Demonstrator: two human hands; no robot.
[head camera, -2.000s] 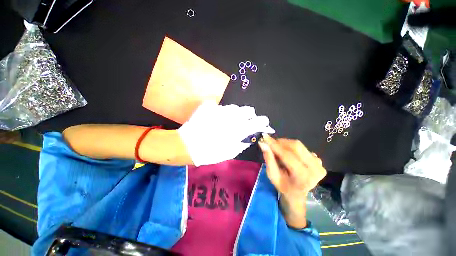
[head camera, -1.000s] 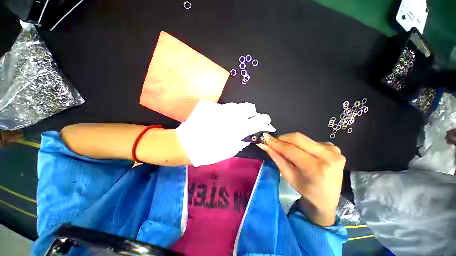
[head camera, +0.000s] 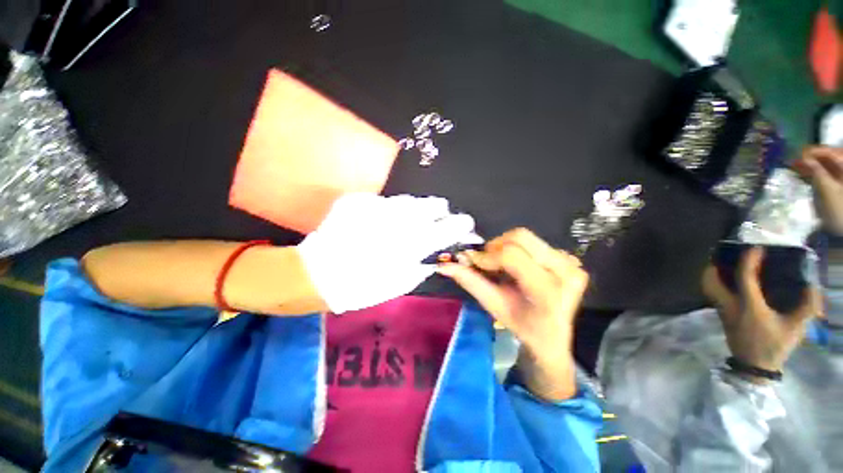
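Note:
My left hand, in a white glove, holds a small dark bracket with a round hole at its fingertips. My bare right hand has its thumb and fingers pinched at the bracket's right end. A tiny shiny piece shows between the fingertips, too small and blurred to name. Small open silver rings lie on the black mat beside the orange foam sheet. A second pile of rings lies further right.
A clear bag of hardware lies at left, dark panels above it. Parts bins stand at upper right, a white plate behind them. Another person's hand holds a dark object at right; a further hand is at the edge.
The whole view has shifted, moving the mat items left. My right hand stays at the bracket, its fingers more curled. The neighbour's hands have come into view at right.

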